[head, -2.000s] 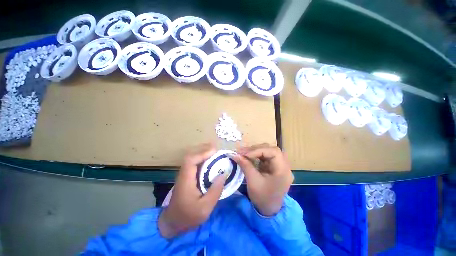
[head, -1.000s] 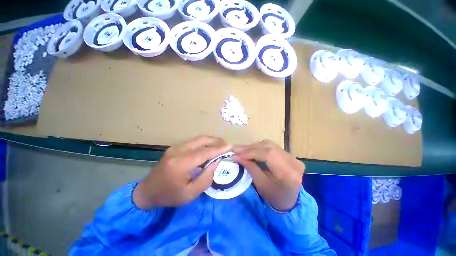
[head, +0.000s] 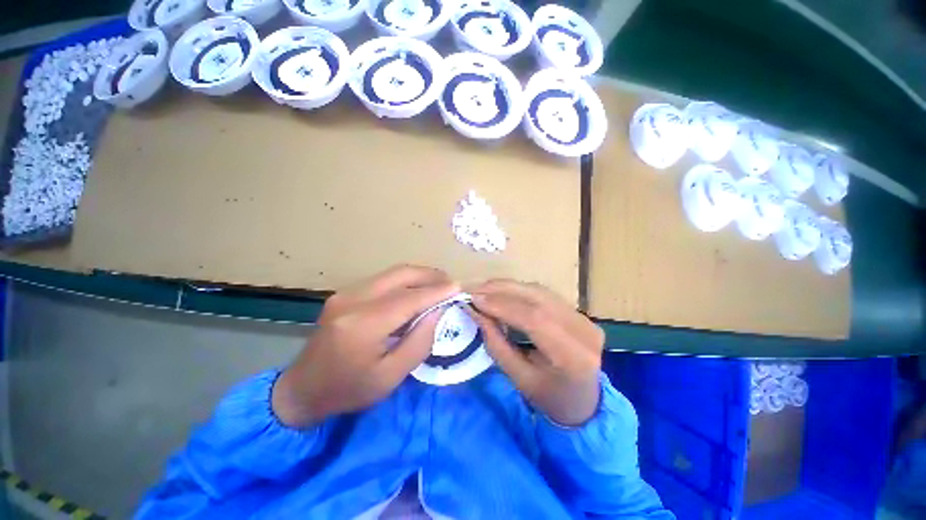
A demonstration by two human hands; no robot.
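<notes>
A round white housing (head: 454, 343) with a dark ring is held in front of my chest, below the near edge of the cardboard. My left hand (head: 368, 340) grips its left side and upper rim. My right hand (head: 540, 343) is at its right side, with thumb and fingers together on the upper rim, touching it. The fingertips of both hands meet at the rim and hide that part. I cannot tell whether a small clip is between them. A loose pile of small white clips (head: 477, 223) lies on the cardboard beyond my hands.
Two rows of housings (head: 394, 77) stand at the back of the left cardboard sheet (head: 254, 193). A parts tray (head: 89, 124) of white pieces is at far left. More glaring housings (head: 710, 197) stand on the right cardboard (head: 660, 274). A blue crate (head: 838, 437) is below right.
The housing was flatter and more exposed two seconds ago. My left hand's fingers have moved up over its rim, beside my right fingertips. The view has shifted, so the bench appears higher.
</notes>
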